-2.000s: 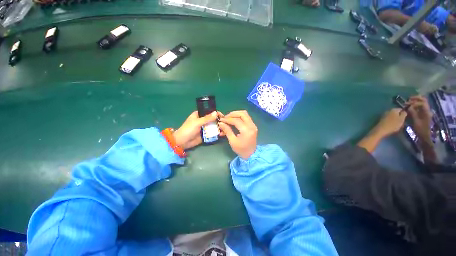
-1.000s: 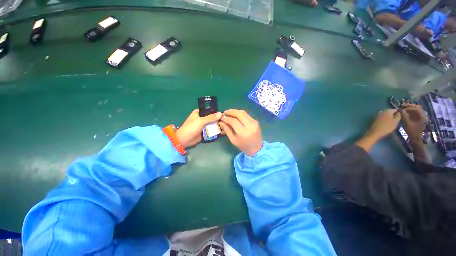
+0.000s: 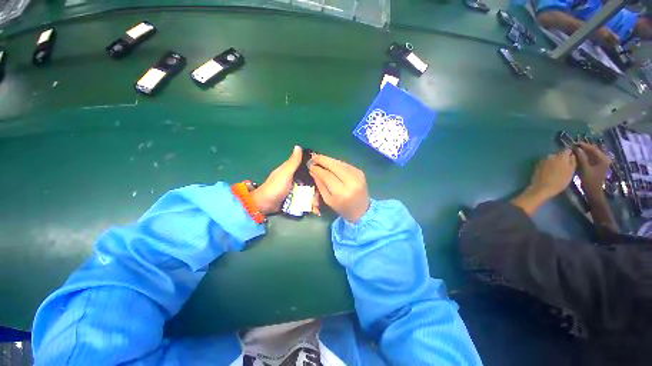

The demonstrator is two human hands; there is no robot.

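Observation:
My left hand (image 3: 277,187) holds a black mobile phone (image 3: 299,199) with its pale patch at the lower end, over the table in front of me. My right hand (image 3: 342,184) is at the phone's upper end, its thumb and fingertips together on the black body. Whether a ring is between these fingertips is too small to tell. The fingers hide most of the phone's upper part. A blue tray (image 3: 417,123) holds a heap of white rings (image 3: 386,133), ahead and to the right of my hands.
Several black phones (image 3: 217,67) with pale patches lie at the far left; two more phones (image 3: 409,58) lie just behind the blue tray. A clear compartment tray (image 3: 350,8) is at the far edge. At right, a dark-sleeved person's hands (image 3: 555,174) work close by on the green table (image 3: 179,143).
The phone in my left hand has tilted, and my left thumb has moved off its face to the side. My right fingertips have moved up to the upper end. The far phones appear shifted left.

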